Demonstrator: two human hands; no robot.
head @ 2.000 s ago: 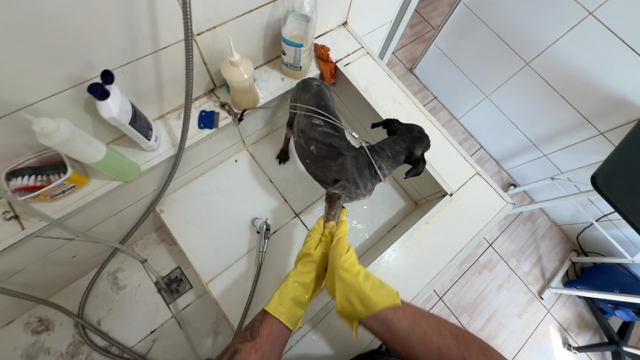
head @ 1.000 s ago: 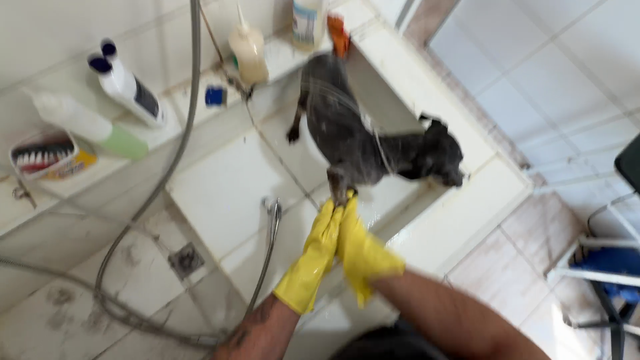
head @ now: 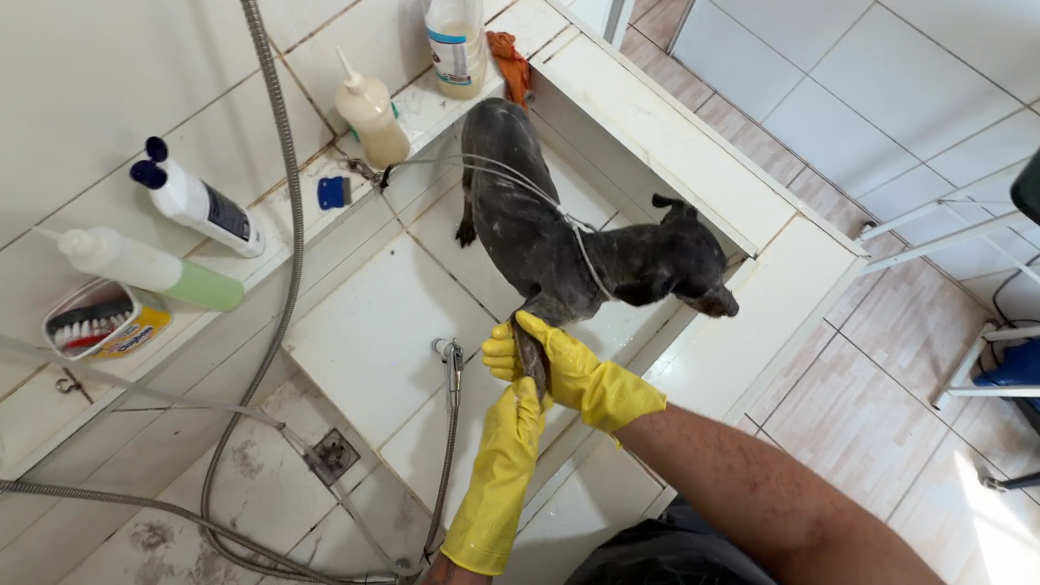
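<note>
A wet, dark grey dog stands in a white tiled washing tub, its head toward the right. A thin pale cord loops over its back and neck and runs to a metal fixing on the ledge. In a yellow rubber glove, my left hand grips the lower end of the dog's raised front leg. My right hand, gloved too, wraps the same leg higher up. Left of my hands lies a shower head with a metal hose on the tub floor.
Along the wall ledge stand a cream squeeze bottle, a large clear bottle, an orange cloth, a blue comb, a white bottle, a green-liquid bottle and a tub with a brush. A drain lies lower left.
My right hand has moved up along the dog's front leg, while my left stays near the paw; two seconds ago both hands were together at the lower leg.
</note>
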